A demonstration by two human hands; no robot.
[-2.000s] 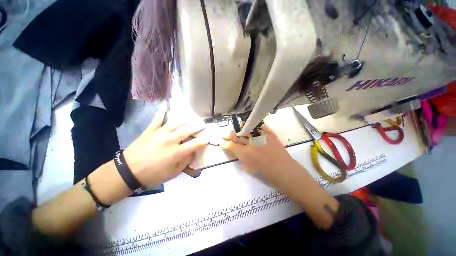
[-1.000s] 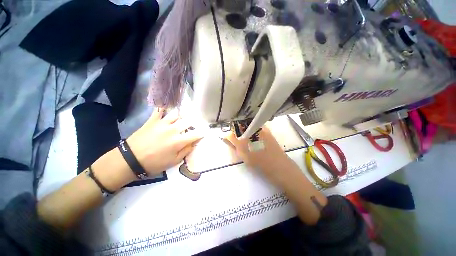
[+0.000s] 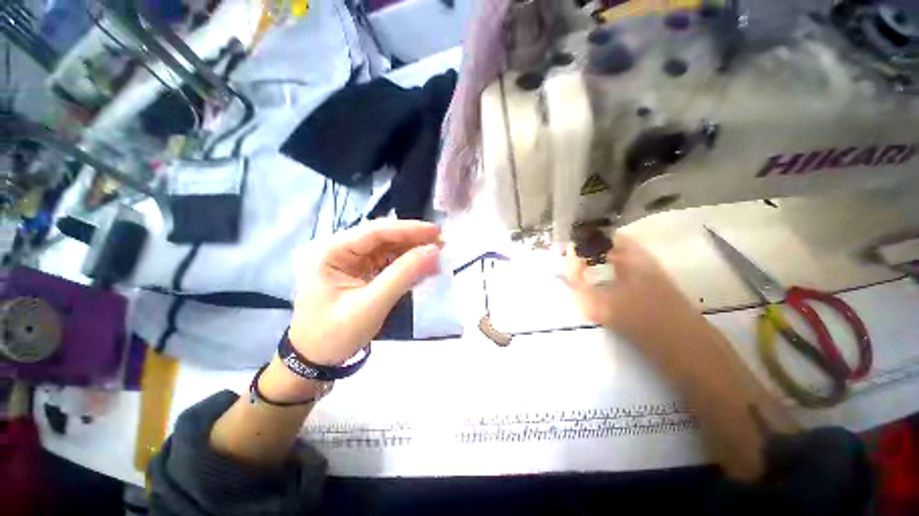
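My left hand (image 3: 353, 292) is raised over the table left of the needle area, thumb and fingers curved with a gap between them, and it looks empty. My right hand (image 3: 635, 292) is blurred, its fingers close beside the presser foot area (image 3: 593, 244) of the white sewing machine (image 3: 746, 151); whether it holds anything cannot be told. A grey-blue garment piece (image 3: 277, 197) with black bands and a pocket lies left of my left hand. A black fabric panel (image 3: 348, 129) lies on it, beside the hanging mauve-grey bundle (image 3: 469, 111).
Fabric scissors (image 3: 809, 345) with red and yellow handles lie right of my right hand. A brown patch (image 3: 494, 331) is on the white table (image 3: 544, 378), with ruler marks near its front edge. A purple machine part (image 3: 66, 328) and a yellow strip (image 3: 156, 408) are at far left.
The view has turned left, showing more of the garment pile. My left hand has lifted off the work, its fingers now curled. My right hand stays by the needle area, now blurred.
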